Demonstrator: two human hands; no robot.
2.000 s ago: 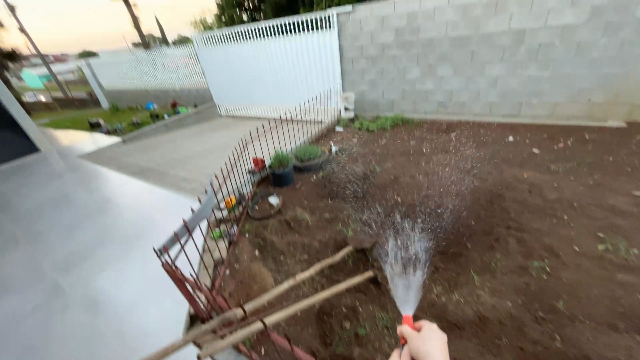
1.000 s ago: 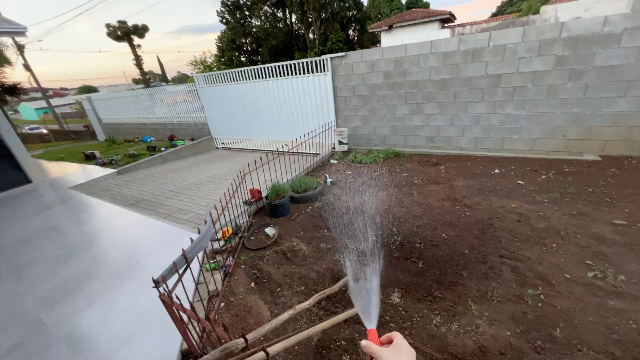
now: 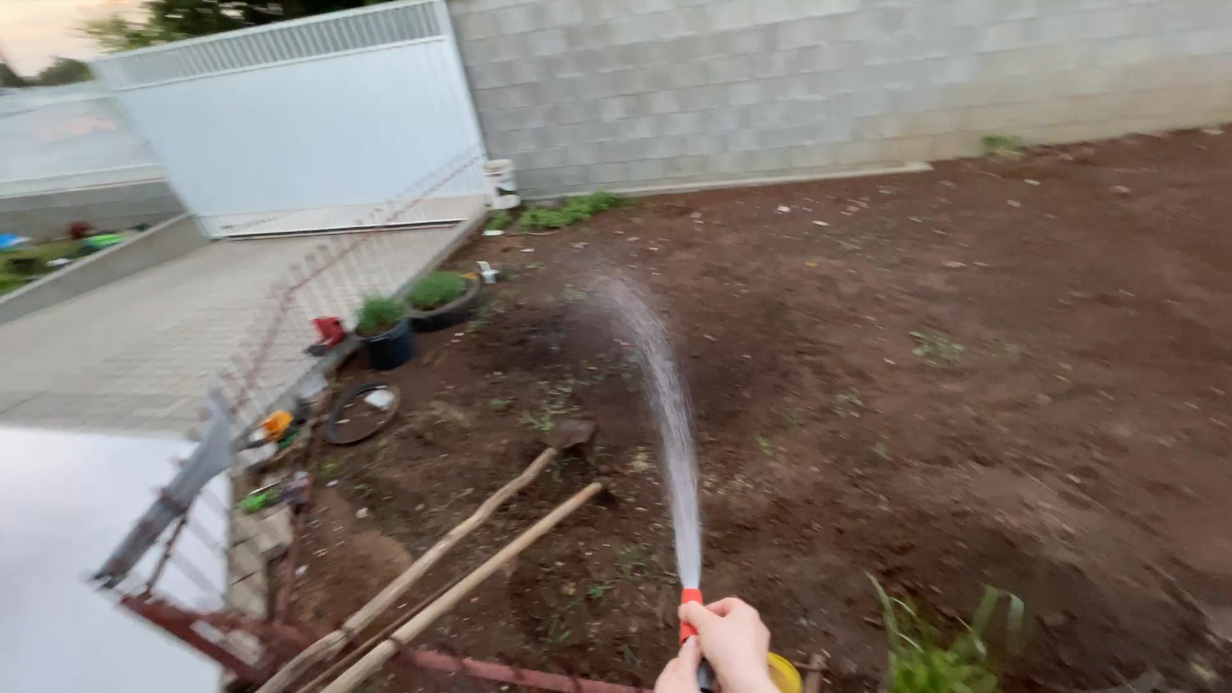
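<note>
At the bottom of the head view, my right hand (image 3: 733,640) grips the red-orange hose nozzle (image 3: 690,608). Part of my left hand (image 3: 679,671) shows at the lower edge, its fingers against the dark lower part of the nozzle; the rest is out of view. A narrow stream of water (image 3: 677,452) leaves the nozzle, arcs up and to the left, and breaks into spray over dark, bare soil (image 3: 866,404).
Two long wooden poles (image 3: 481,568) lie left of the hands, one ending in a blade. Beyond are a rusty metal fence (image 3: 279,327), a potted plant (image 3: 387,342), a tire planter (image 3: 443,300), a white gate (image 3: 298,135) and a block wall (image 3: 722,91). A grass clump (image 3: 938,654) grows lower right.
The wide, upright spray has become a narrower stream that bends left. More of the left hand shows at the nozzle than one second ago. The view has tilted down.
</note>
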